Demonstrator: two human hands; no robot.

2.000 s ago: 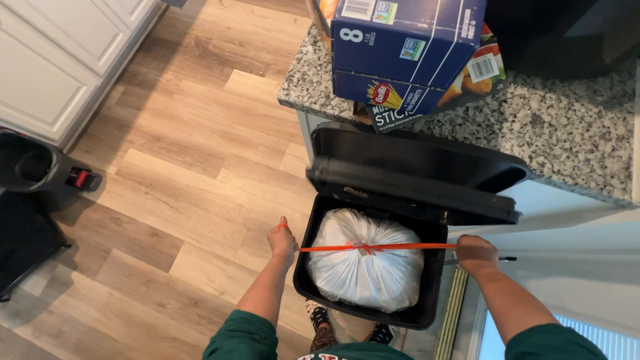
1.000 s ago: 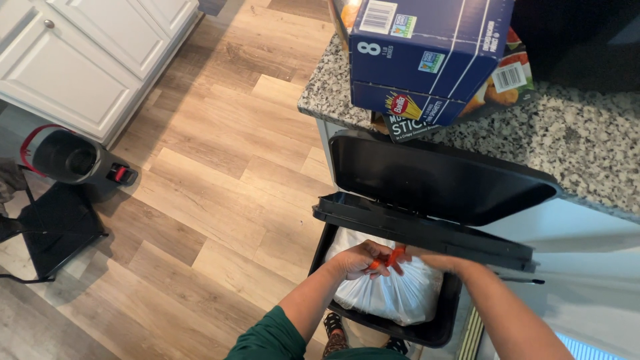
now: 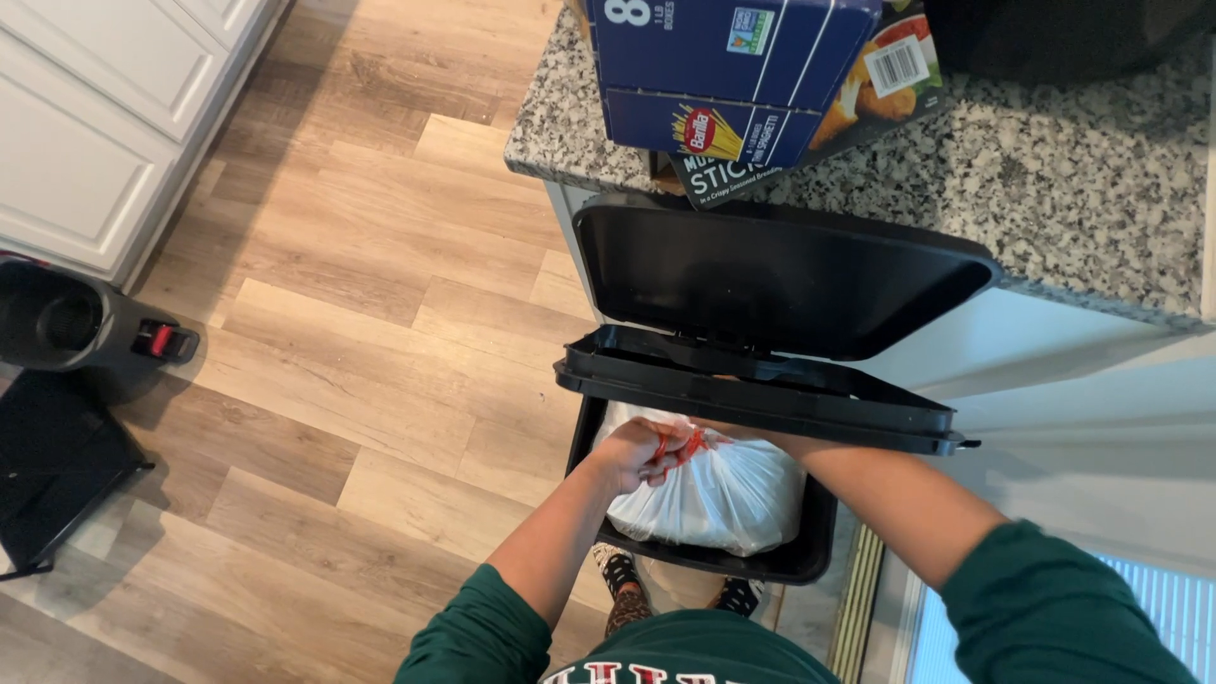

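A white plastic trash bag (image 3: 731,499) sits in a black trash can (image 3: 803,560), its neck gathered with red drawstrings (image 3: 695,445). My left hand (image 3: 651,456) is closed on the red drawstring at the bag's top. The forearm of my right hand reaches in from the right, under the can's raised black rim frame (image 3: 760,394); the hand itself is mostly hidden behind that frame and the bag's top, so its fingers cannot be made out. Behind the frame, the black lid (image 3: 779,275) stands open.
A granite countertop (image 3: 1035,180) holds a blue spaghetti carton (image 3: 722,85) on a black frozen-food box (image 3: 855,104). White cabinets (image 3: 85,123) and a gray-and-black appliance with a red latch (image 3: 85,318) are at left, by a black folded item (image 3: 57,465). My feet are behind the can.
Two seconds ago both hands held the red drawstrings stretched apart, with the rim frame against the lid. The hands have since come together at the bag's top, and the frame has tipped down over my right hand.
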